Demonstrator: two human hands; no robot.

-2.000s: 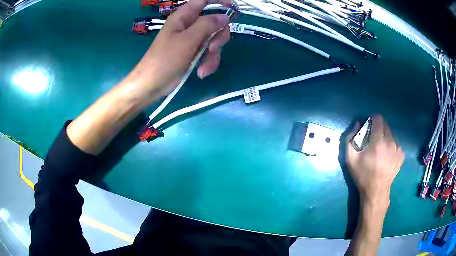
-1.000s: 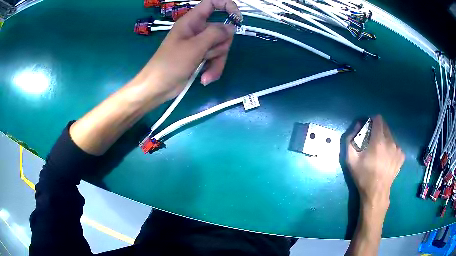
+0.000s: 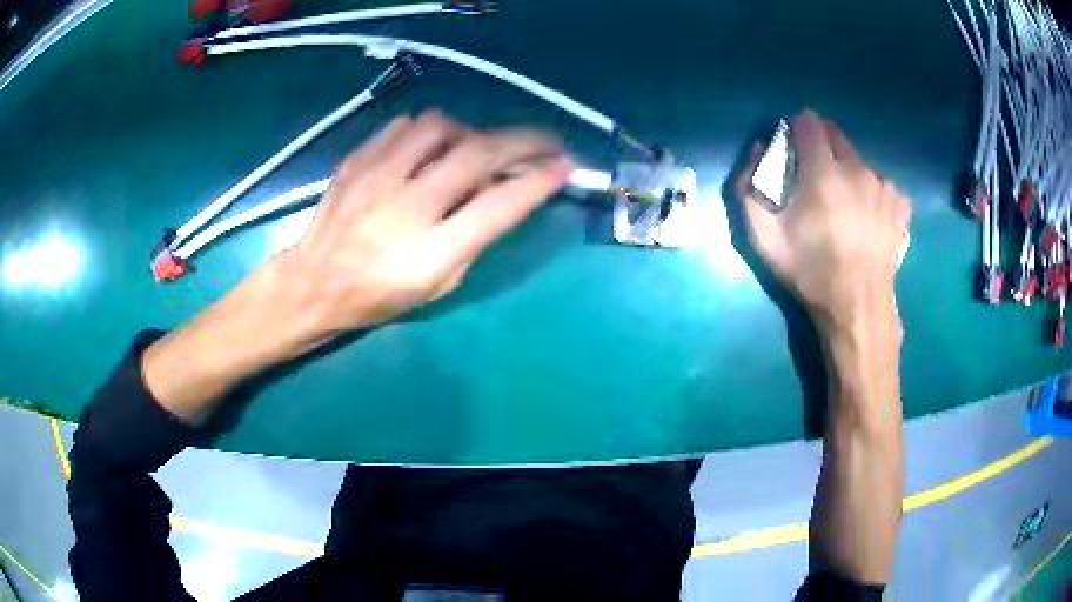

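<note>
My left hand (image 3: 411,223), blurred, holds one leg of a white sleeved wire harness (image 3: 591,179) between its fingertips. The loose wires at that leg's end lie over the small silver metal block (image 3: 636,228); whether they sit in its holes I cannot tell. The harness's red connector (image 3: 169,265) lies on the mat to the left. Its other leg (image 3: 277,158) runs up to a dark end. My right hand (image 3: 837,229) is right of the block, closed around a flat metal tool (image 3: 771,167), whose pale face shows between thumb and fingers.
Another white cable (image 3: 488,80) with a red end lies at the back, its dark end near the block. More red connectors (image 3: 241,9) are cut off at the top left. A pile of white cables (image 3: 1032,129) with red ends lies at the right. The green mat's front edge (image 3: 529,462) curves before me.
The view has shifted. My left hand has come down from the back cables and brought the leg's wire end to the metal block. My right hand still holds the flat tool.
</note>
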